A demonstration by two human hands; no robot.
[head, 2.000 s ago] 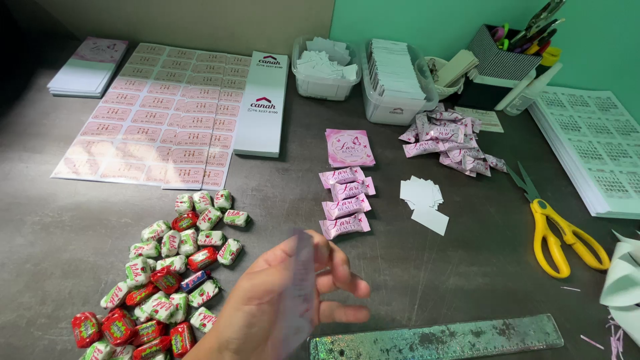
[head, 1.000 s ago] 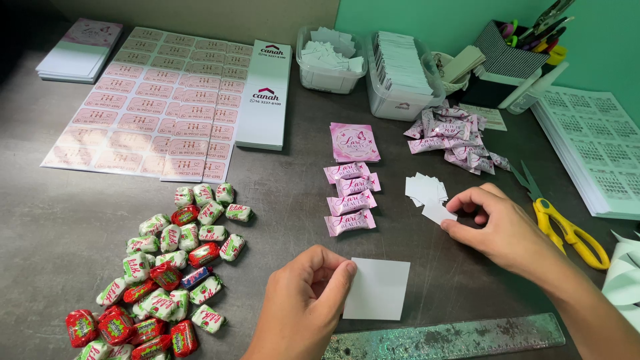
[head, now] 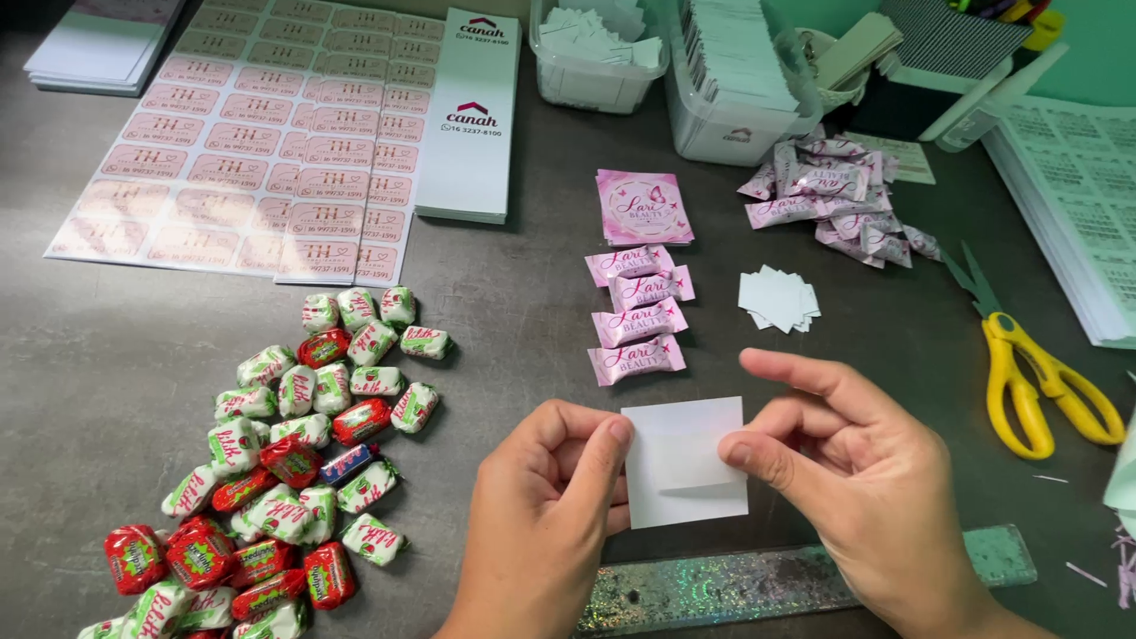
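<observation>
My left hand (head: 555, 497) pinches the left edge of a square white paper (head: 652, 444), blank side up. My right hand (head: 843, 470) has its thumb on the paper's right side, over a small white paper piece (head: 701, 466) lying on it; its index finger is raised. Just beyond the hands, several pink-wrapped candies (head: 637, 358) lie in a column below a stack of pink printed squares (head: 643, 206). A small pile of white paper pieces (head: 781, 299) sits to their right. Many wrapped candies in white, green and red (head: 293, 461) are spread on the left.
A glittery ruler (head: 710, 590) lies under my right forearm. Yellow-handled scissors (head: 1021, 382) rest open at right, near a heap of pink-wrapped candies (head: 834, 191). Printed label sheets (head: 213, 177), a stack of printed strips (head: 466, 160) and plastic tubs of paper (head: 599, 84) stand behind.
My right hand has moved from the pile of small white pieces to the square paper, with a small piece now on it. Two seconds ago one hand held the square, seen edge-on.
</observation>
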